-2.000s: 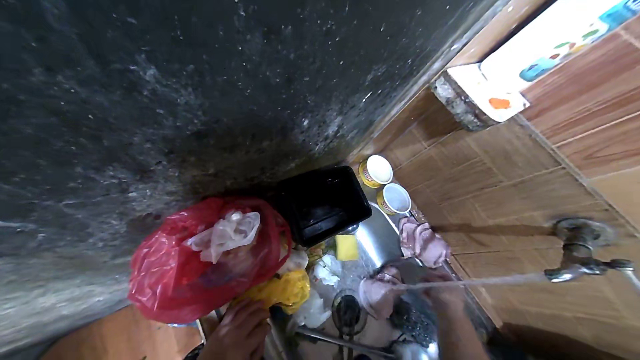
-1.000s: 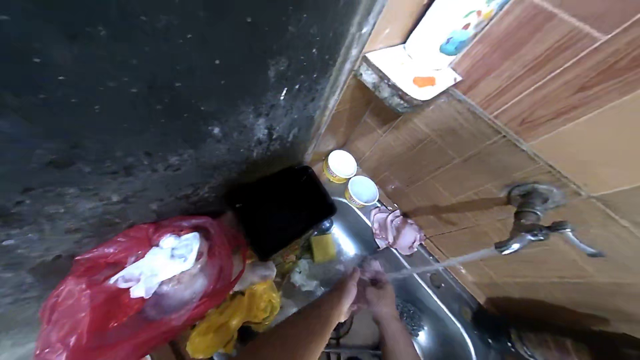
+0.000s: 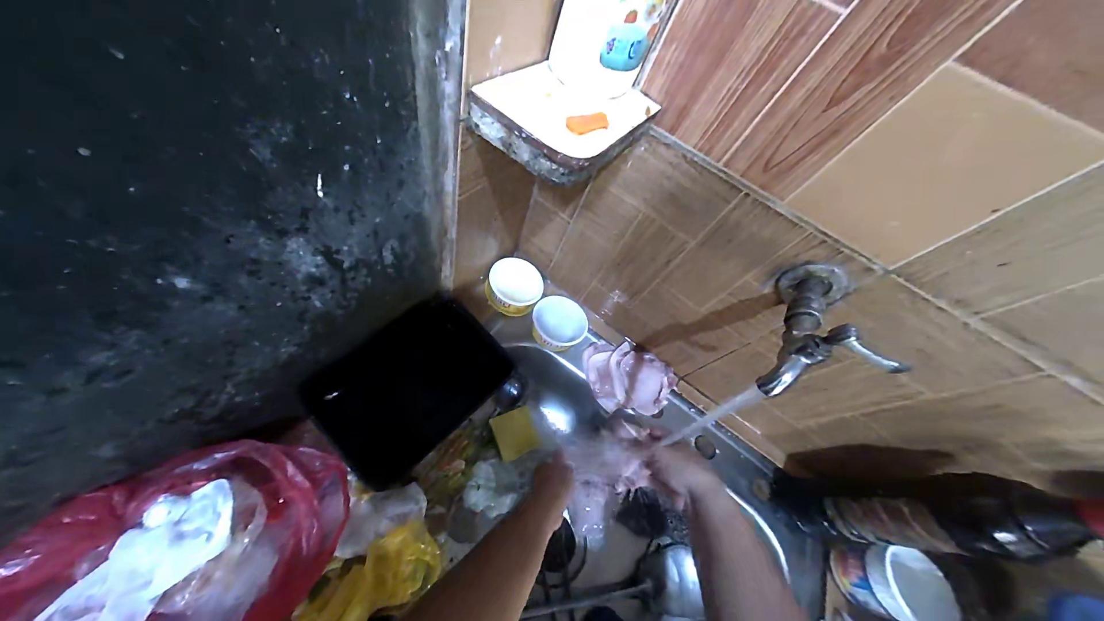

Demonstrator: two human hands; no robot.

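Water runs from a metal wall tap [image 3: 793, 362] onto pinkish, wet, flesh-like pieces [image 3: 608, 457] between my two hands over a steel sink [image 3: 750, 517]. My left hand [image 3: 552, 487] touches their left side, its fingers partly hidden by splashing water. My right hand [image 3: 677, 470] grips their right side below the stream. Behind them, more pale pink folded pieces [image 3: 630, 378] lie on the sink's back rim. A yellow sponge [image 3: 515, 433] is left of my hands. Utensils and a metal pot [image 3: 677, 573] lie in the sink below.
Two tubs [image 3: 515, 285] [image 3: 560, 322] stand in the corner beside a black plastic container [image 3: 410, 388]. Red [image 3: 319, 500] and yellow [image 3: 392, 569] plastic bags lie left. A dark bottle [image 3: 975, 517] and a white tub [image 3: 918, 586] are at right. A corner shelf [image 3: 561, 129] juts out above.
My left hand, by the yellow bag two seconds ago, has moved right into the sink and now works beside my right hand under the water. The view has shifted closer to the tap.
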